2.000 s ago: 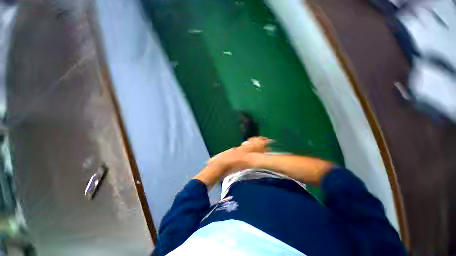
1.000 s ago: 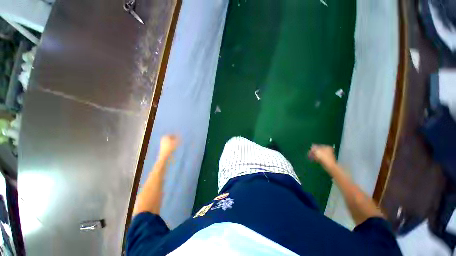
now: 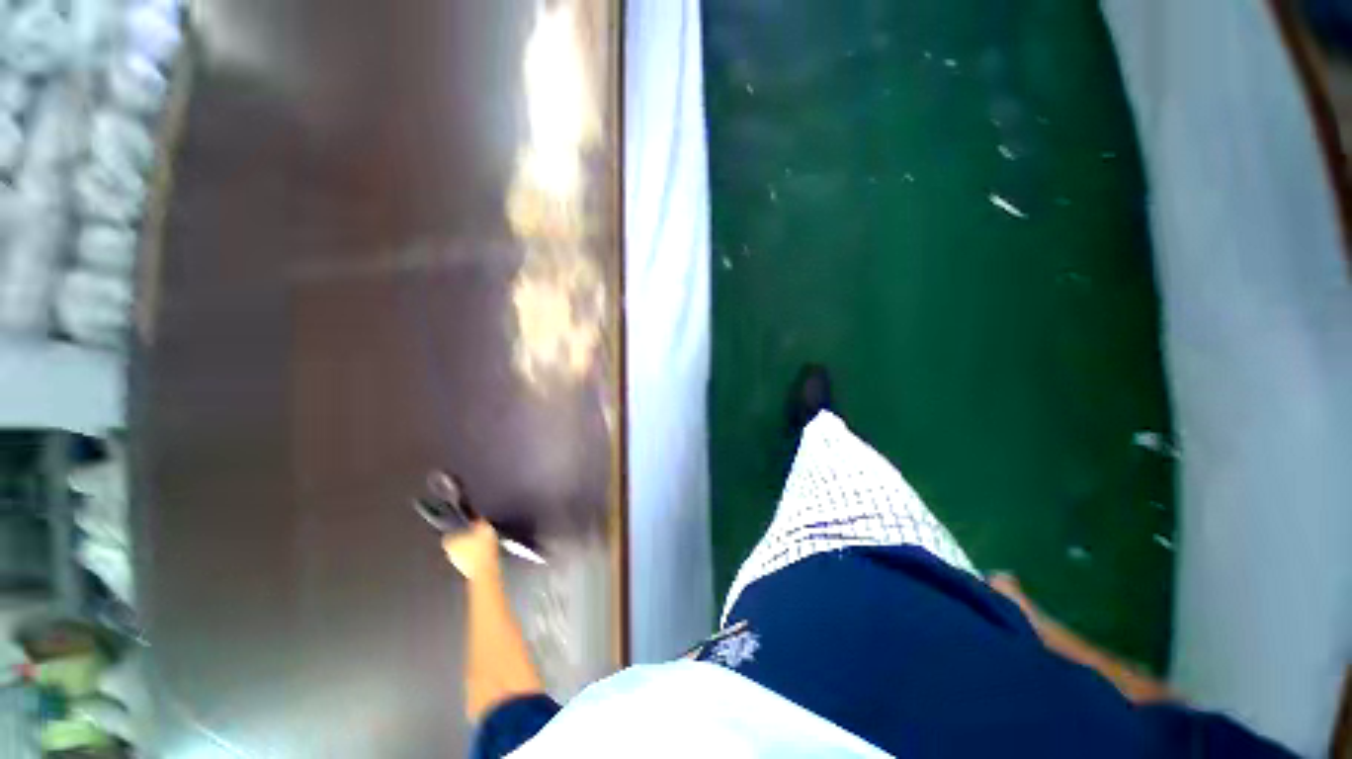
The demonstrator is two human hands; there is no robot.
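Observation:
A pair of scissors (image 3: 445,504) is on the brown table top (image 3: 356,341) to my left, handles toward the upper left and pale blade tip toward the lower right. My left hand (image 3: 472,549) is over the middle of the scissors and covers part of them. The hand is small and blurred, so I cannot tell whether its fingers are closed on them. My right hand (image 3: 1008,586) is low on the right beside my shirt, over the green floor. It is partly hidden and blurred, so its fingers cannot be made out.
I am in an aisle with a green floor (image 3: 934,297) carrying small pale scraps. Pale draped cloth (image 3: 664,297) hangs along the left table's edge, and another drape (image 3: 1260,297) lines the right side. Grey-white wrapped bundles (image 3: 111,208) are beyond the left table. A dark shoe (image 3: 813,389) shows ahead.
The view has moved forward along the aisle. My left hand has gone from beside the drape onto the scissors on the left table. My right hand has dropped back beside my body.

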